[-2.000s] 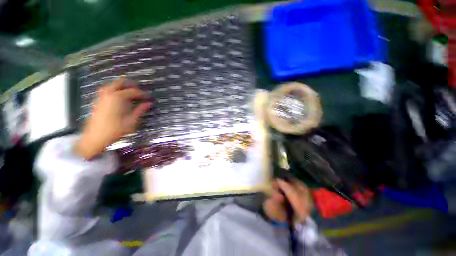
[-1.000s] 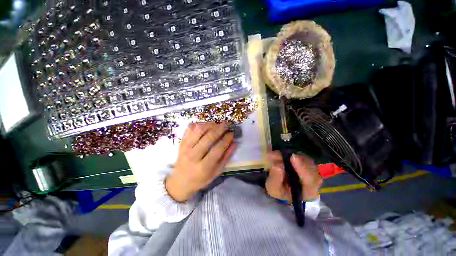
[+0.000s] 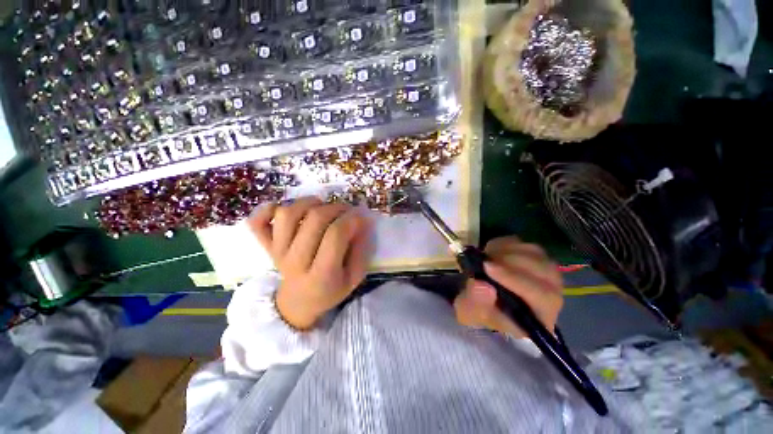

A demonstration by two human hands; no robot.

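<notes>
My right hand holds the soldering iron like a pen. Its silver shaft points up and left, with the tip at a small dark module on the white work sheet. My left hand rests palm down on the sheet, left of the module, fingers bent over the lower edge of the piles; whether its fingertips hold anything is hidden. The gold-coloured parts lie just above the module. The dark red parts lie to the left. The clear blister tray with modules is above them.
The beige cleaner bowl with metal wool stands at the upper right. A black fan with a spiral wire guard stands below it. The solder spool is at the left, its wire running right to the sheet.
My right hand has turned the iron so its tip reaches left to the module. My left hand has shifted slightly left and down. The bowl and tray appear higher as the view moved.
</notes>
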